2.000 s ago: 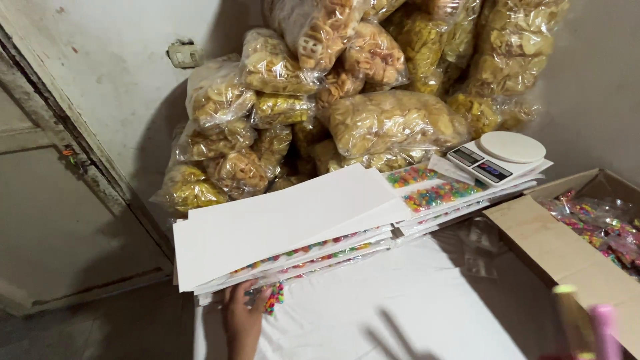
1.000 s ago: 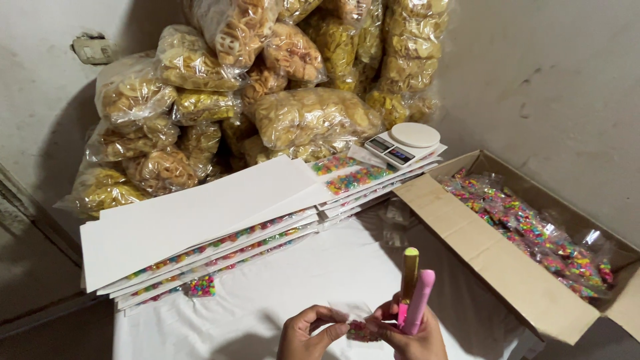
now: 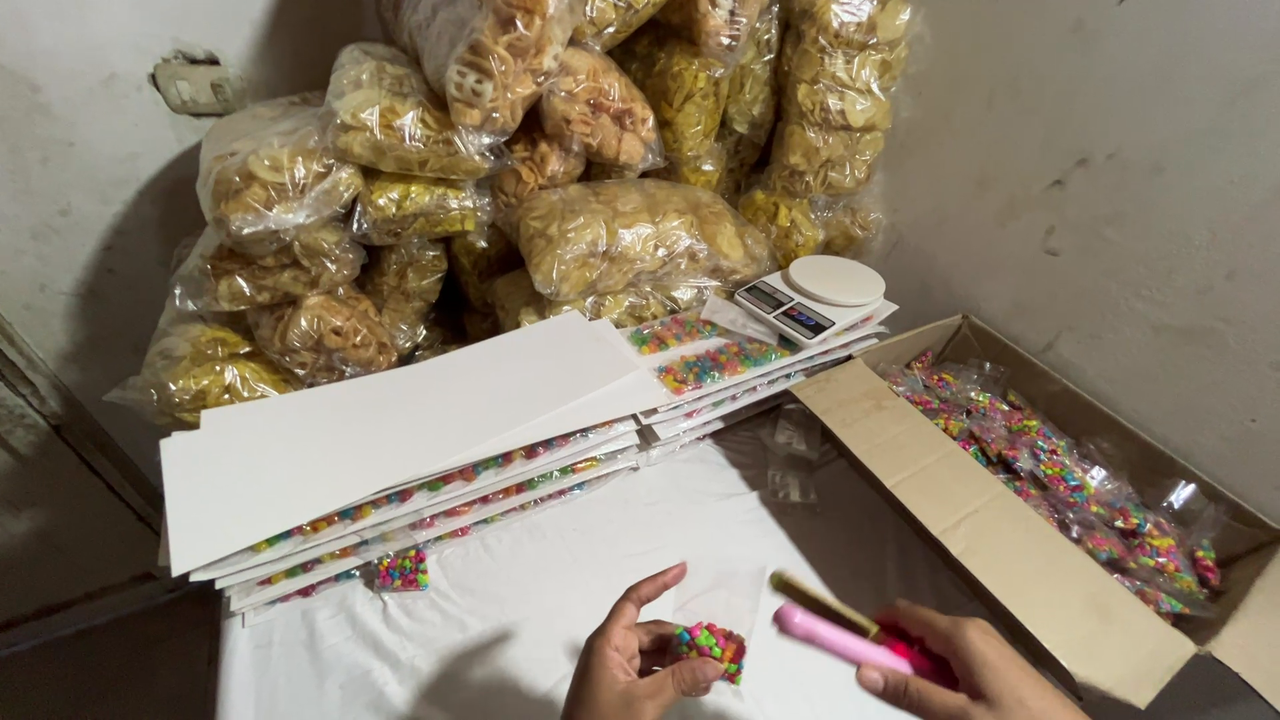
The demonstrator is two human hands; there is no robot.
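My left hand (image 3: 645,660) pinches a small clear plastic bag of multicoloured candies (image 3: 710,648) near the bottom centre; the bag's upper part stands empty and transparent. To its right, my right hand (image 3: 960,665) is closed around a pink stick-like tool (image 3: 840,637) and a gold-coloured one (image 3: 822,603), both pointing left toward the bag; their kind is unclear. Another small candy bag (image 3: 402,570) lies by the front edge of the stack of white sheets (image 3: 400,420), which has candy packs between its layers.
A white digital kitchen scale (image 3: 815,300) rests on the stack's right end. An open cardboard box (image 3: 1000,520) of candy bags stands at right. Behind are piled clear bags of snacks (image 3: 640,235). Small empty clear bags (image 3: 795,455) lie on the white-covered table (image 3: 520,600).
Two seconds ago my left hand was by the candies at the stack's front edge. A second ago both hands were together at a small bag; now the right is apart, its tools tilted left.
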